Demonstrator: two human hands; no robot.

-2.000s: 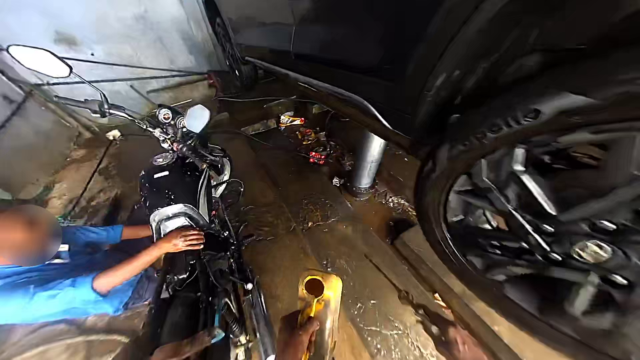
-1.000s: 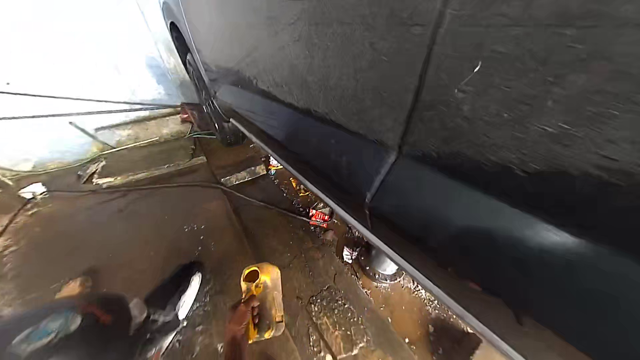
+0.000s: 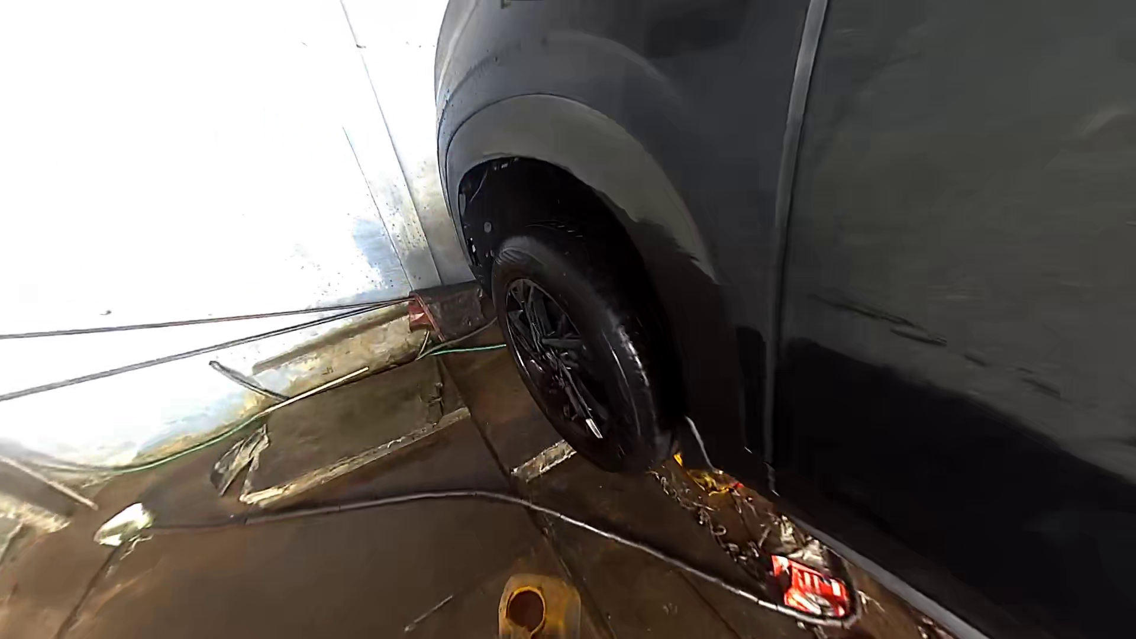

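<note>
Neither of my hands shows in the head view. At the bottom edge, the top of a yellow plastic jug (image 3: 561, 609) appears, with a round dark opening cut in it. The rest of the jug is cut off by the frame, so what grips it is hidden. Beyond it stands a dark car (image 3: 710, 115), its body panels wet and partly smeared. The car's wheel (image 3: 568, 355), with a black multi-spoke rim, rests on the wet floor.
A dark hose (image 3: 426, 495) crosses the floor towards a red wrapper (image 3: 809, 587) beside the car. Litter lies along the car's underside. At the left are a pale wall (image 3: 195, 177), stretched cables (image 3: 204, 318), a thin green hose (image 3: 195, 451) and a raised concrete slab (image 3: 355, 430).
The view has swung far towards the car's other wheel. The motorcycle and the person in blue have left the view. A hand seen on the yellow jug earlier is now out of frame.
</note>
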